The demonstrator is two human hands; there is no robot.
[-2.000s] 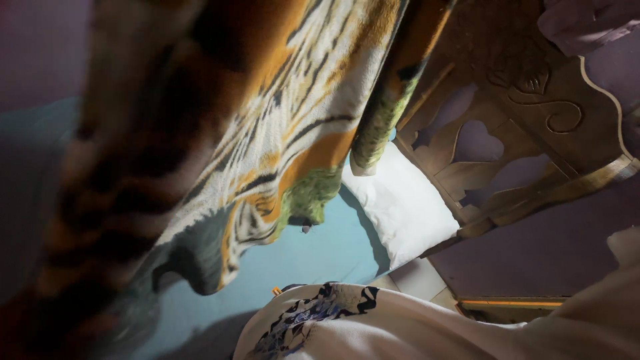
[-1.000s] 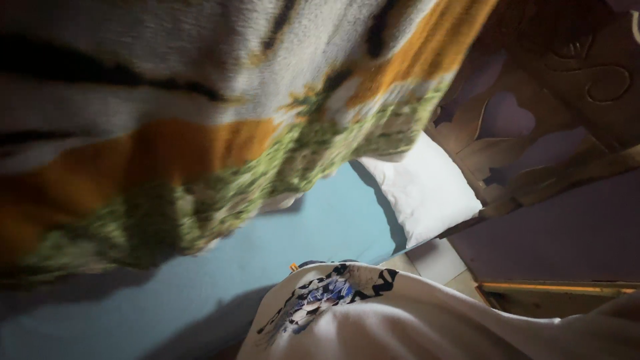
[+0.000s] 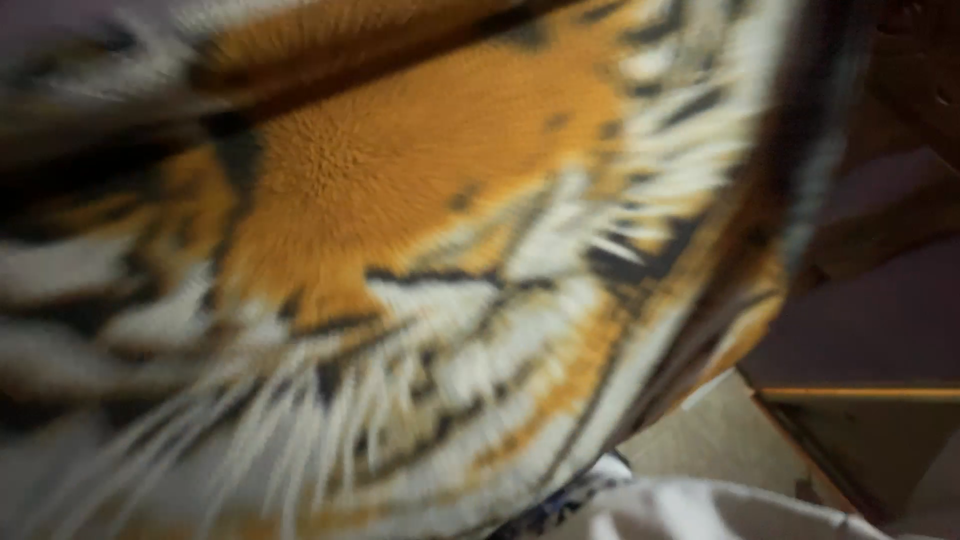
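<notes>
A plush blanket (image 3: 420, 180) printed with a tiger's orange, white and black fur spreads across most of the head view, very near the camera and partly blurred. Its folds run along the top and down the right side. Neither my left hand nor my right hand can be seen, so what they hold does not show. At the bottom right is the pale printed shirt (image 3: 705, 510) that I wear, just below the blanket's lower edge.
Beyond the blanket at the right are a dark carved wooden headboard (image 3: 870, 232), a purplish wall (image 3: 862, 337) with an orange-yellow strip (image 3: 855, 392) at its foot, and a patch of pale tiled floor (image 3: 705, 427).
The blanket has come across the view and now hides the light-blue bed sheet and white pillow that both earlier frames show. More of its orange tiger print faces the camera.
</notes>
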